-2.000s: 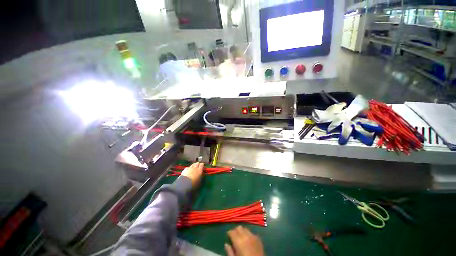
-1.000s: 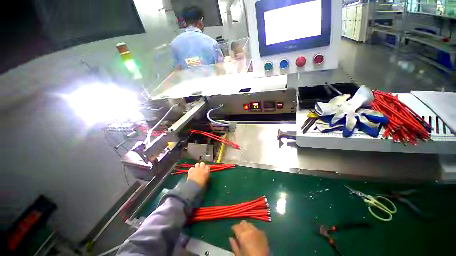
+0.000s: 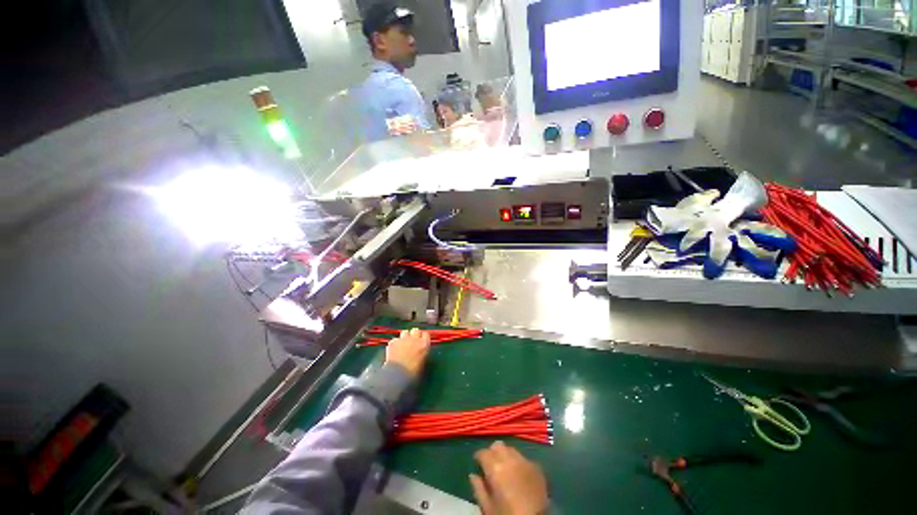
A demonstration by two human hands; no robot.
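A small group of red leads [image 3: 454, 335] lies near the back left edge of the green mat. My left hand [image 3: 407, 352] is closed over it, with lead ends showing on both sides; the fingertips are partly hidden. A thicker bundle of red leads [image 3: 483, 419] lies in front, ends towards the right, its left part hidden behind my grey sleeve. My right hand [image 3: 511, 483] is just below this bundle, cut off by the bottom edge, empty with thumb and fingers apart. More red leads [image 3: 447, 277] lie slanted at the machine's outlet.
Yellow-handled scissors [image 3: 772, 417], orange-and-black pliers [image 3: 669, 469] and dark-handled pliers [image 3: 843, 410] lie on the mat [image 3: 623, 412]. Gloves [image 3: 719, 231] and a red lead bunch [image 3: 819, 241] are on the white shelf. A machine arm [image 3: 377, 246] stands at left under a glaring lamp. People are behind the machine.
The leads at the outlet now lie slanted over the metal tray, where earlier they were straight at the machine. The view has shifted slightly. Both hands keep nearly the same places. A person behind has turned sideways.
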